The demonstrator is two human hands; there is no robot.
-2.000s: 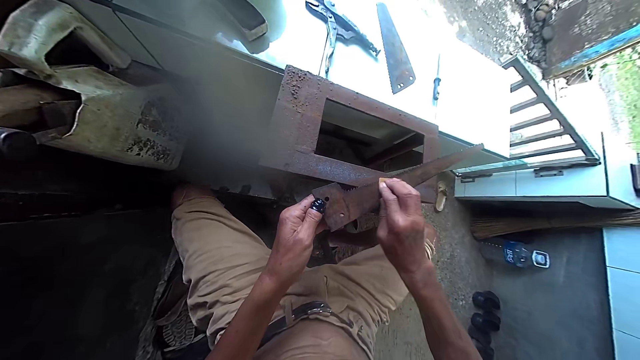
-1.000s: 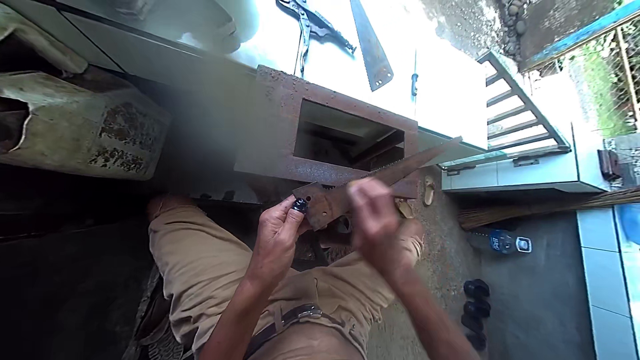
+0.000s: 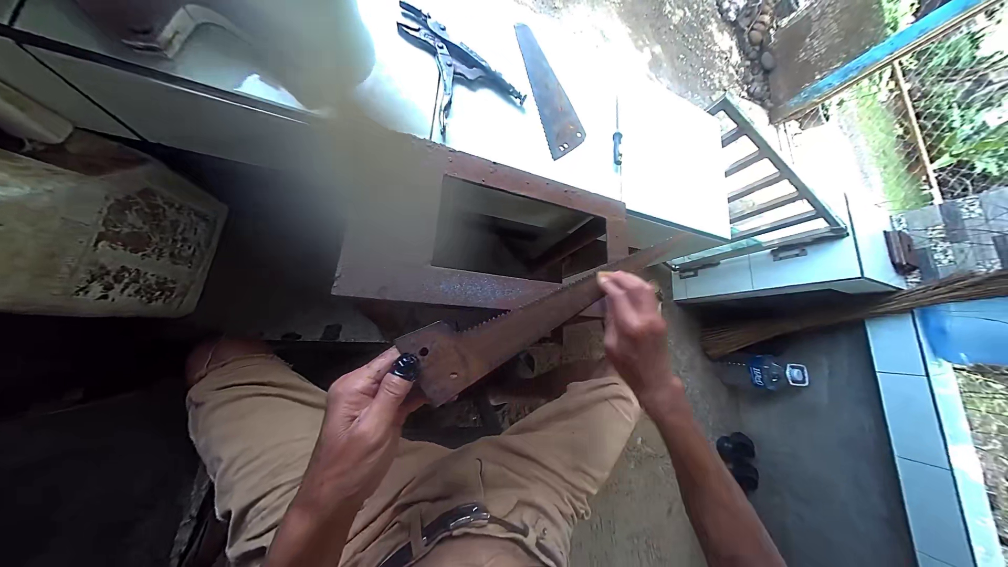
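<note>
A rusty handsaw blade (image 3: 512,335) without a handle slants above my lap, its toothed edge facing the rusty metal frame (image 3: 472,287). My left hand (image 3: 366,417) pinches the wide end near its holes, and a small black cap-like piece (image 3: 405,367) sits by the thumb. Along the upper part of the blade, the fingertips of my right hand (image 3: 636,331) rest at the toothed edge; whether they hold something small there, I cannot tell. The blade's narrow tip reaches beyond my right hand.
Locking pliers (image 3: 457,67), a shorter saw blade (image 3: 549,94) and a thin tool with a dark handle (image 3: 617,146) lie on the white tiled surface. A worn container (image 3: 110,236) stands left. On the right are a metal rack (image 3: 776,177), a broom (image 3: 827,311) and a plastic bottle (image 3: 776,372).
My right hand has moved along the blade, toward the wide end and then back up toward the tip. My left hand keeps its grip at the wide end.
</note>
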